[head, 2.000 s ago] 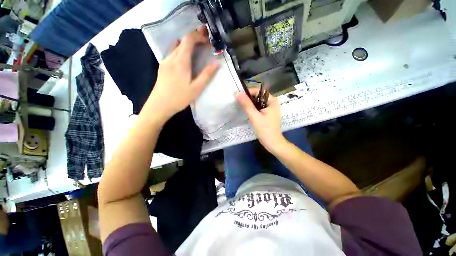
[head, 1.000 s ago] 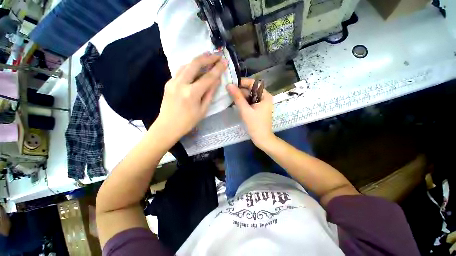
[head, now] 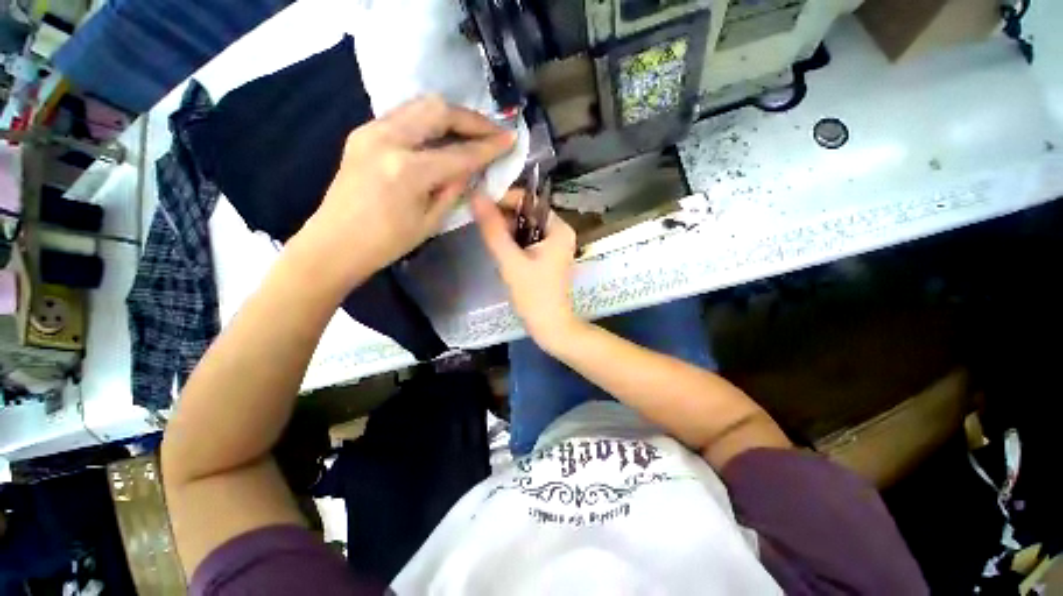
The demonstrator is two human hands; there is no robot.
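The white fabric [head: 420,58] lies over the black fabric panel [head: 286,134] and runs up to the presser foot and needle area [head: 504,114] of the sewing machine [head: 653,82]. My left hand [head: 402,175] presses on the white fabric, its fingertips close beside the needle area. My right hand [head: 530,262] is at the fabric's near end, with its thumb and finger at the white edge. It also holds dark thread snips [head: 534,210], blades pointing up. The exact finger contact on the cloth is partly hidden.
A plaid fabric piece [head: 175,279] lies at the table's left, and blue cloth [head: 157,47] at the far edge. A black heap [head: 426,466] hangs below the table [head: 793,233]. Cardboard [head: 915,23] stands on the table at the right. Thread cones [head: 70,239] are at the left.
The white and black fabric has moved further up past the needle area, and its near end is now by my fingers. My right hand with the snips has moved left. The view has shifted slightly.
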